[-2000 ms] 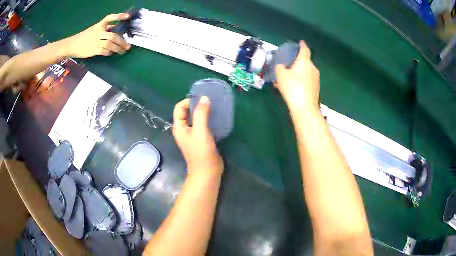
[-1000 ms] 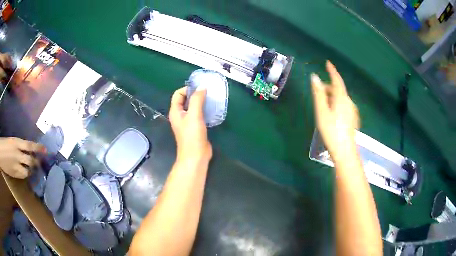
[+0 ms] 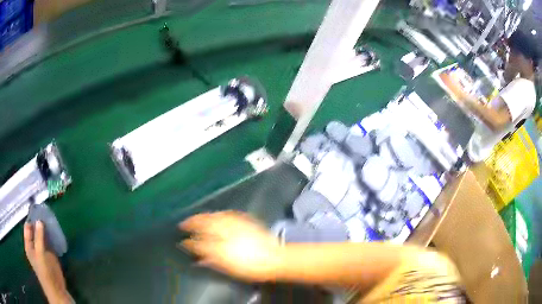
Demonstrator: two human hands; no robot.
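My left hand (image 3: 43, 259) is at the lower left and holds a flat grey oval end cap (image 3: 49, 230). The cap is beside the circuit-board end of a white unit housing (image 3: 21, 193) cut off by the left edge; I cannot tell if they touch. My right hand (image 3: 229, 242), blurred, is over the black surface at lower centre, fingers apart, with nothing visible in it. A second white housing (image 3: 184, 132) lies slanted on the green belt, with dark parts at its upper right end. A pile of grey caps (image 3: 375, 172) lies right of my right hand, on blue-and-white sheets.
A pale metal upright (image 3: 325, 62) crosses the view between the second housing and the pile. Another housing (image 3: 355, 66) is partly behind it. A brown carton (image 3: 475, 240) stands at the lower right. A person in a white top (image 3: 502, 116) works at the right, near a yellow container (image 3: 516, 163).
The view has swung to the right, bringing in the upright, the right pile and the person. My left hand still holds its cap. My right hand released its cap at the housing end earlier and is now over the black surface.
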